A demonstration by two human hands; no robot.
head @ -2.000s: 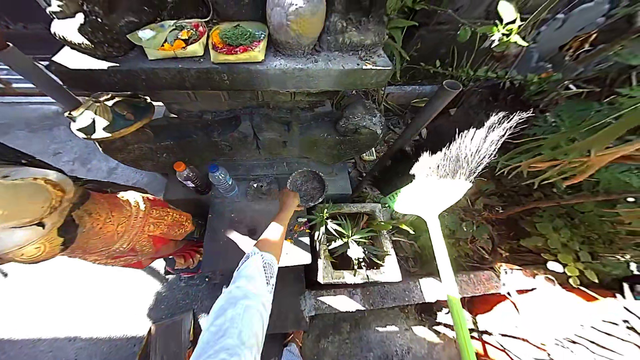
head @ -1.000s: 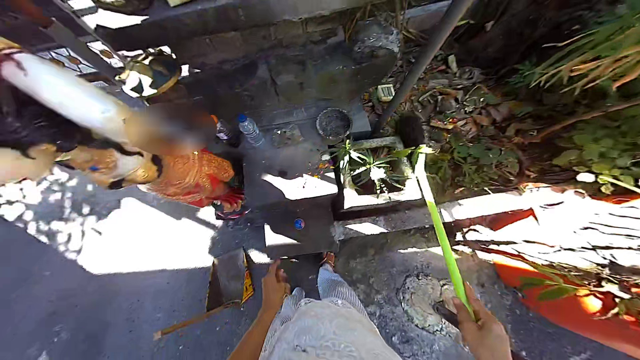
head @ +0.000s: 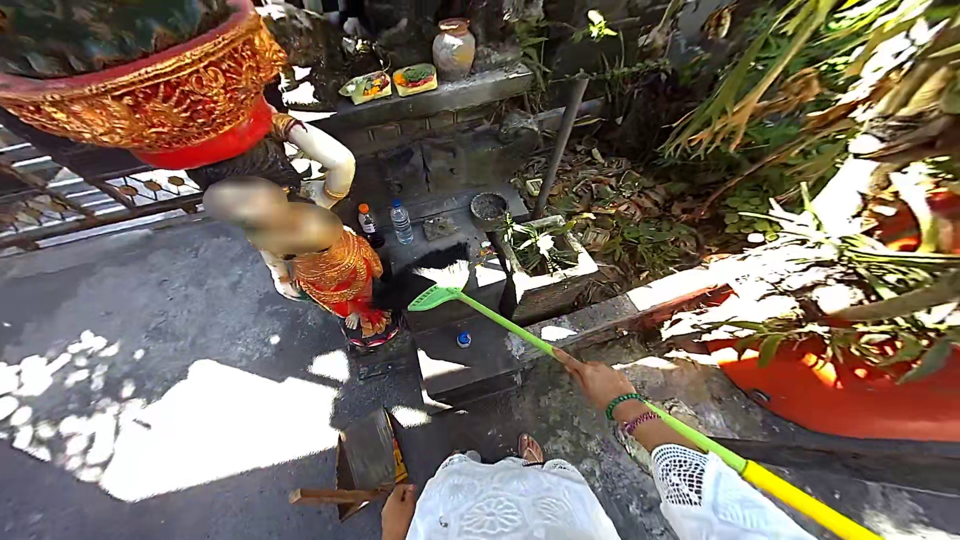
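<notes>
My right hand (head: 600, 384), with beaded bracelets at the wrist, grips the green and yellow handle of a broom (head: 517, 328). The broom's green head and dark bristles lie over the stone step, beside a painted statue (head: 334, 270). Low in the view, my left hand (head: 399, 510) is closed at the wooden handle of a dustpan (head: 369, 457), which is partly lined with yellow. Two plastic bottles, one with an orange cap (head: 366, 221) and one with a blue cap (head: 401, 223), stand on the ledge beyond the bristles. A small blue object (head: 464, 340) lies on the lower step.
A square stone planter (head: 577, 259) and a round bowl (head: 489, 208) stand right of the bottles. Offerings (head: 415, 78) and a jar (head: 454, 49) sit on the upper ledge. A metal pole (head: 562, 146) leans behind. A large ornate pot (head: 150, 90) is at upper left, an orange pot (head: 825, 397) at right.
The broom has swung from the planter's right side to the step near the statue. My left hand has come to the dustpan's handle; two seconds ago an arm reached to the round bowl.
</notes>
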